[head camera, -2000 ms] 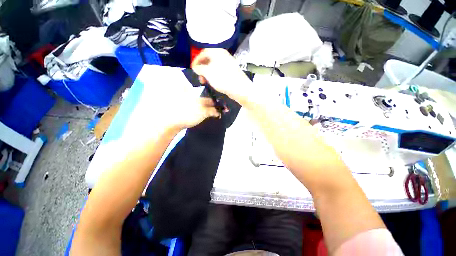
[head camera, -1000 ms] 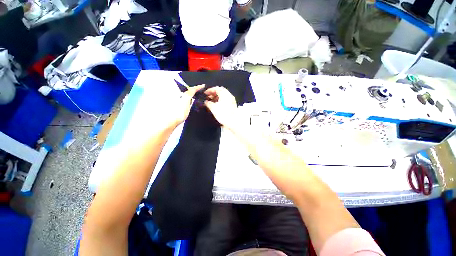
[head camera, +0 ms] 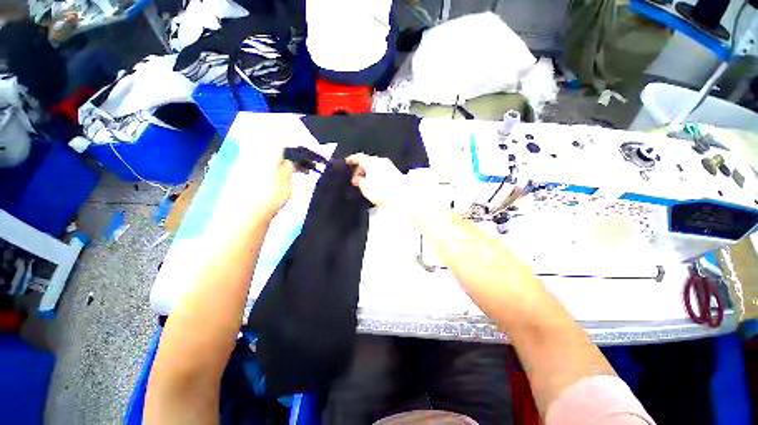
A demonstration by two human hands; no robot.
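A long black cut panel [head camera: 320,257] lies across the white table, left of the sewing machine, and hangs over the front edge towards the knees. My left hand [head camera: 281,187] grips a small black fabric strip [head camera: 306,158] above the table, left of the panel. My right hand [head camera: 370,178] pinches the panel's edge where the strip meets it. Whether the strip is joined to the panel cannot be told. The white lockstitch sewing machine [head camera: 573,195] stands at right, with no cloth at its needle area.
Red-handled scissors [head camera: 704,299] lie at the table's right end. Blue crates [head camera: 137,153] with fabric stand at far left. A person in a white top [head camera: 349,37] is beyond the table, by a red stool [head camera: 342,98]. A white bundle [head camera: 474,62] lies behind the machine.
My hands were close together over the panel. My left hand has moved left, drawing the black strip out sideways. My right hand stays near the panel's edge.
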